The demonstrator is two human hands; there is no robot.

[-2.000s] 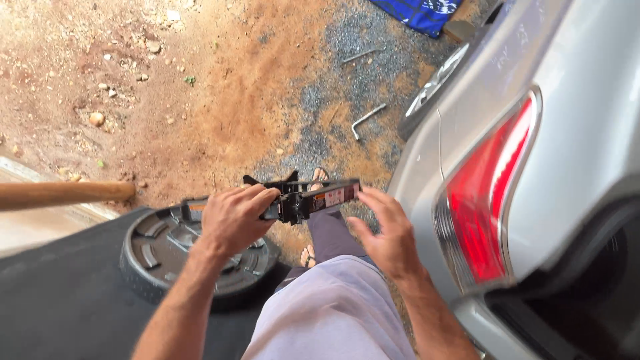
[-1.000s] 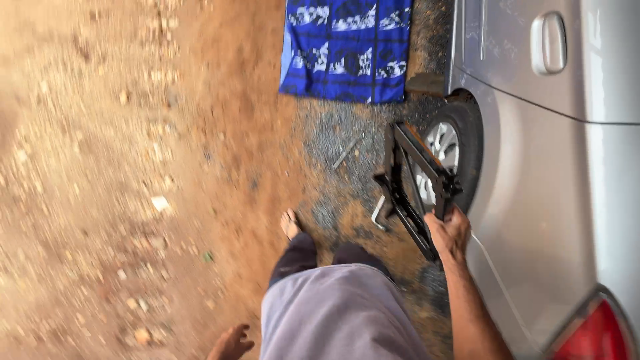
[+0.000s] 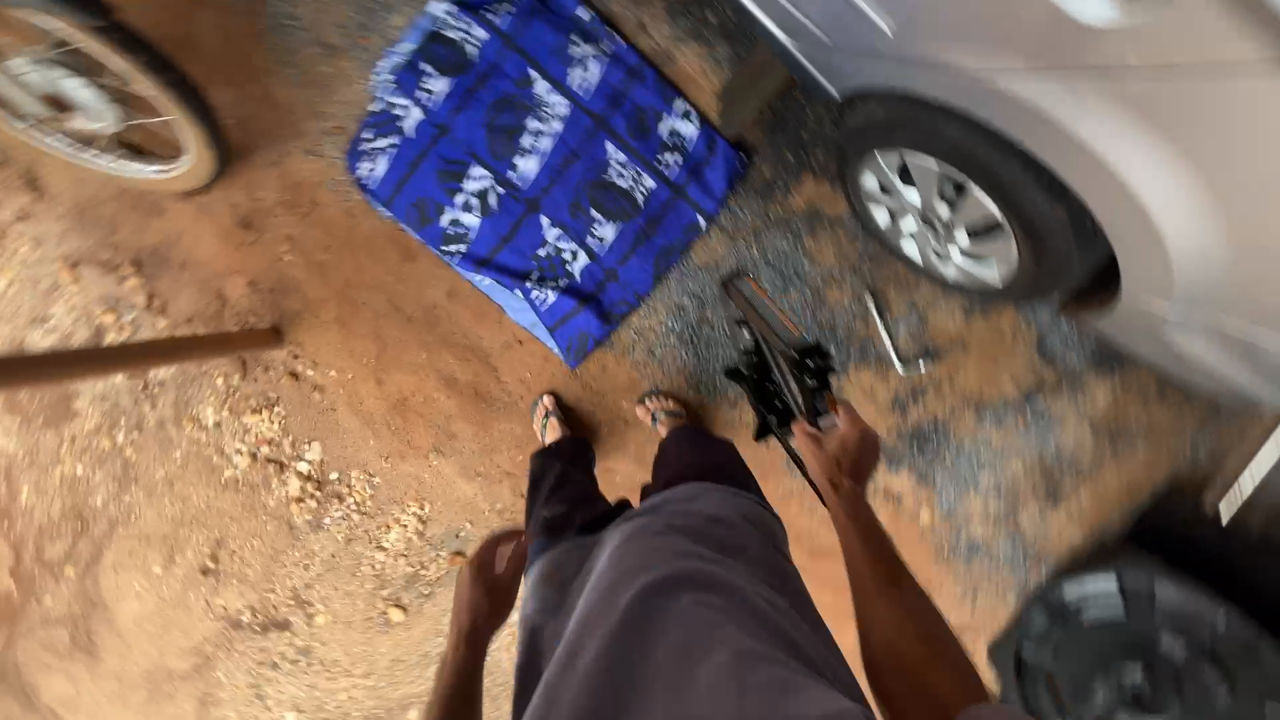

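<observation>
My right hand (image 3: 842, 448) grips one end of a black scissor jack (image 3: 780, 365), which hangs over the ground to the right of my feet. Its frame is slightly blurred. My left hand (image 3: 492, 580) is low beside my left thigh, with no object visible in it; its fingers are partly hidden and blurred. Beyond the jack, an L-shaped metal wrench (image 3: 884, 338) lies on the gravel near the car's wheel (image 3: 938, 215). A blue patterned cloth (image 3: 545, 165) is spread on the ground in front of my feet.
The silver car (image 3: 1150, 130) fills the upper right. At the lower right is a round dark object (image 3: 1120, 640), seen blurred. A spoked wheel with a tire (image 3: 190, 150) stands at the upper left, and a brown pole (image 3: 140, 357) reaches in from the left over reddish, stony soil.
Two seconds ago both my hands were at the jack; now only my right hand holds it, and my left is down at my side. The view has swung toward the blue cloth.
</observation>
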